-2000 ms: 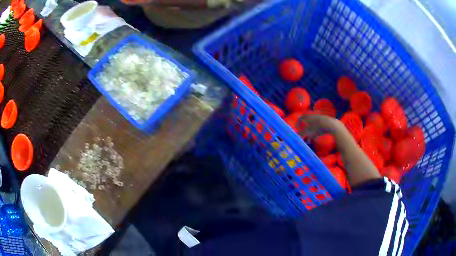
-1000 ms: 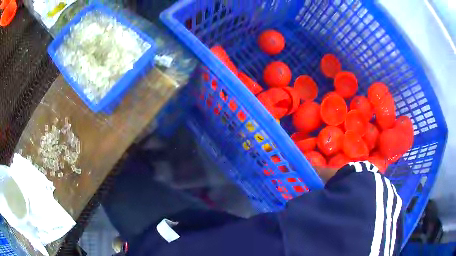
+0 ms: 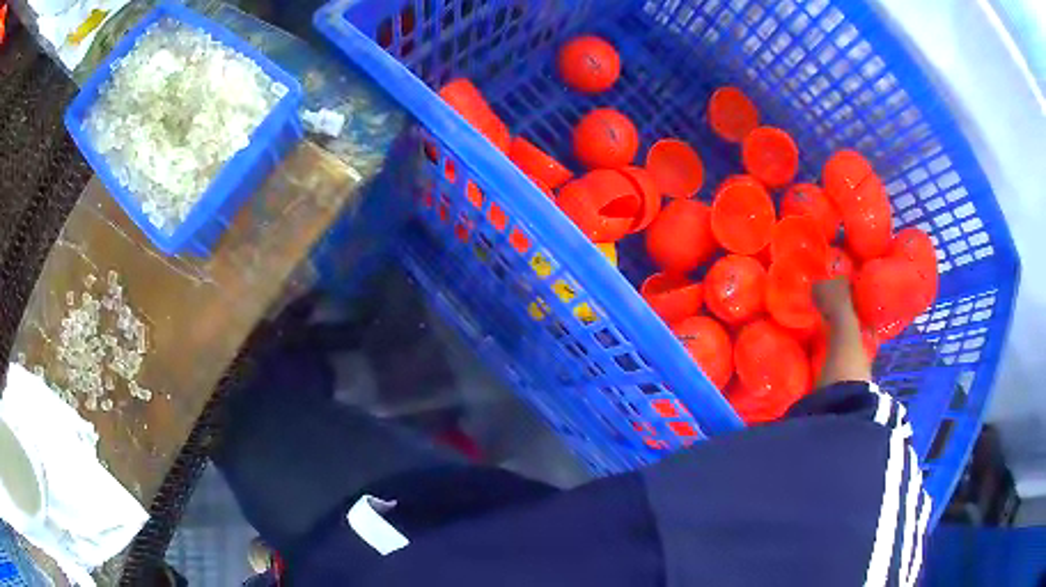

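Note:
Many orange cups point(image 3: 743, 218) lie loose inside a large blue lattice crate point(image 3: 539, 195), some with the open side up, others with the rounded side up. My right hand point(image 3: 841, 327) reaches in from below, out of a dark sleeve with white stripes. It is among the cups at the crate's right part. Its fingers are mostly hidden by the cups, so its grip cannot be told. My left hand cannot be made out; a small blurred thing shows at the bottom edge, left of the sleeve.
A blue bin point(image 3: 184, 126) of clear parts stands on the brown board point(image 3: 207, 310) at the left. A loose pile of clear parts point(image 3: 101, 342) lies below it. A white tub point(image 3: 17, 470) and white cloth point(image 3: 69, 493) are at the lower left. A dark mesh belt runs along the left edge.
The view has shifted right, so the board and bin moved left in the picture. My right hand left the crate's near-left cups, was mostly hidden, and now shows among cups further right.

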